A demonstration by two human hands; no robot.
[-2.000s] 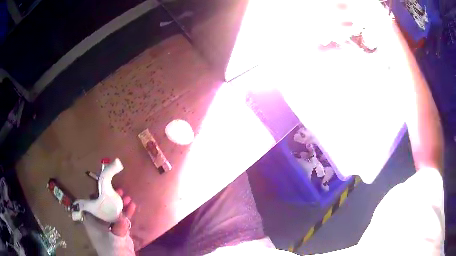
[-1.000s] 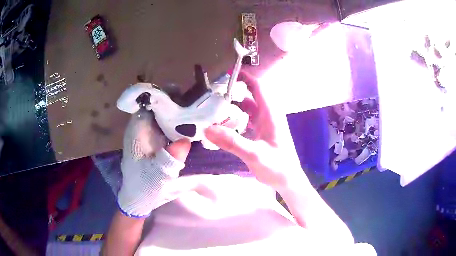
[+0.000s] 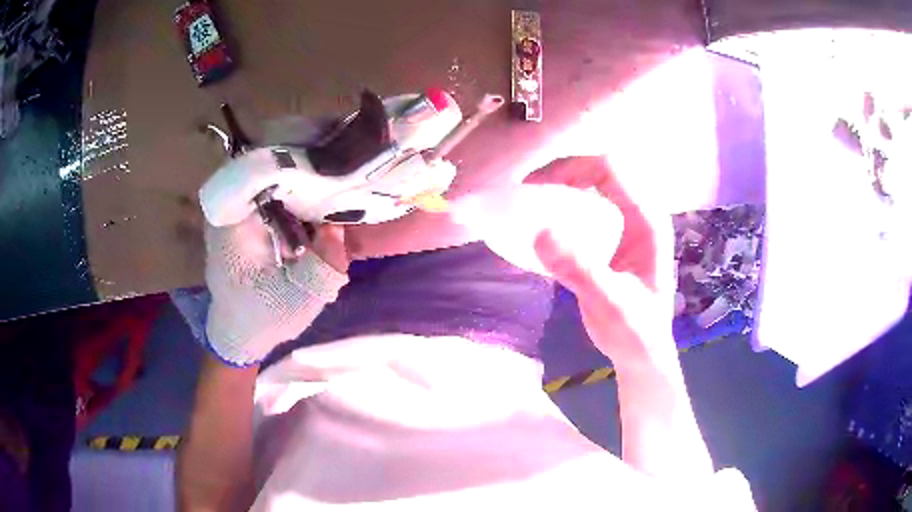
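A white toy scooter body (image 3: 375, 185) with a dark seat, a dark handlebar and a red tail light is held above the brown bench cover. My left hand (image 3: 270, 290), in a white knit glove with a blue cuff edge, grips its front end from below. My bare right hand (image 3: 600, 255) holds a white squeeze bottle (image 3: 540, 225). The bottle's yellowish nozzle points left and meets or nearly meets the lower rear side of the body. A thin pale rod sticks out from the body's rear. Glare blurs the right hand and bottle.
A red and black packet (image 3: 204, 42) lies on the brown bench cover (image 3: 130, 215) at the back left. A flat gold piece (image 3: 527, 65) lies at the back centre. A blue bin (image 3: 712, 325) with small parts is at right, beside a glaring white tray (image 3: 800, 270).
The scooter body has turned, so its seat and red tail light now show. My right hand has let go of it, moved right and now holds the white bottle against or near it.
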